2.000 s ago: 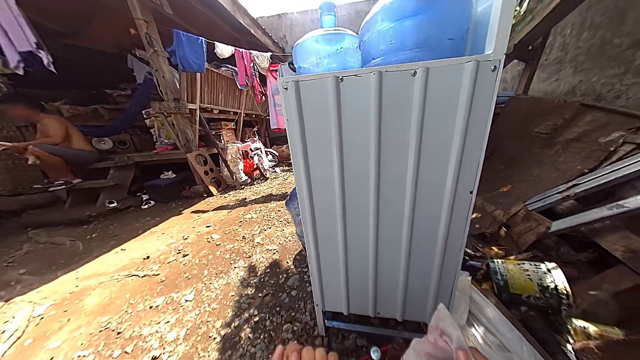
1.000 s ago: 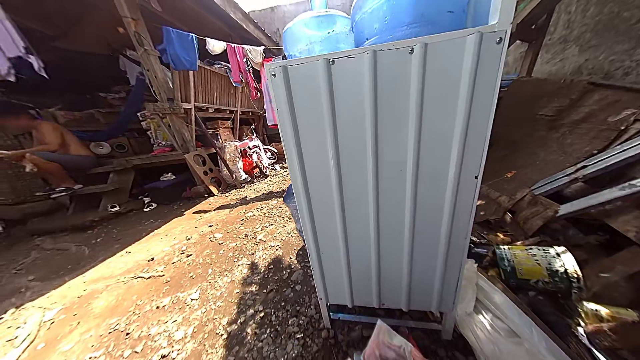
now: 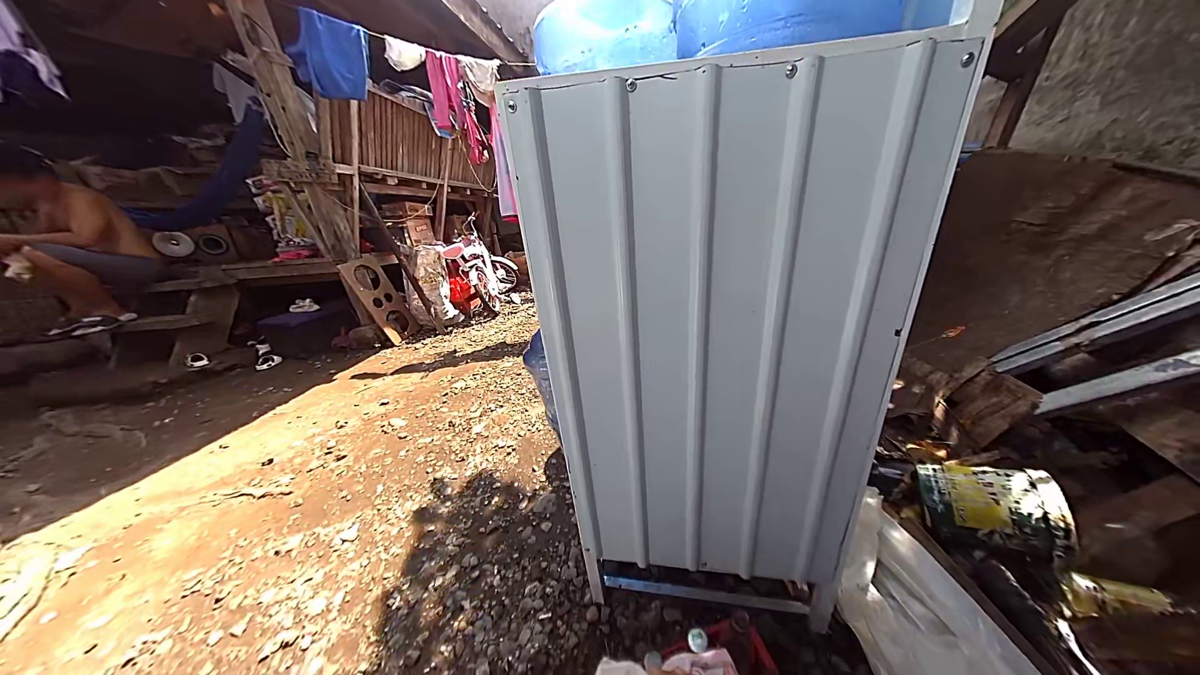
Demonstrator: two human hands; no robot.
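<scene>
Neither my left hand nor my right hand can be made out. At the bottom edge lies a pale pinkish plastic or cloth item [image 3: 703, 662], cut off by the frame, beside a red object [image 3: 761, 652] and a small round pale cap-like piece [image 3: 697, 640]. Just above them stands a tall grey cabinet or stand clad in ribbed metal sheet [image 3: 666, 319], screwed along its top edge. Large blue water jugs [image 3: 787, 23] rest on top. A metal crossbar [image 3: 703, 592] joins its legs near the ground.
Clear plastic sheeting [image 3: 914, 600] lies right of the stand, near a dirty paint bucket [image 3: 998, 511] and metal bars [image 3: 1116, 384]. Gravelly ground [image 3: 309, 525] spreads left. Farther back are a seated person [image 3: 84, 234], hanging laundry [image 3: 328, 52] and a small bicycle [image 3: 483, 267].
Fingers seen at the bottom edge two seconds ago are out of sight. The raised clear plastic there has left that place. The stand fills more of the view.
</scene>
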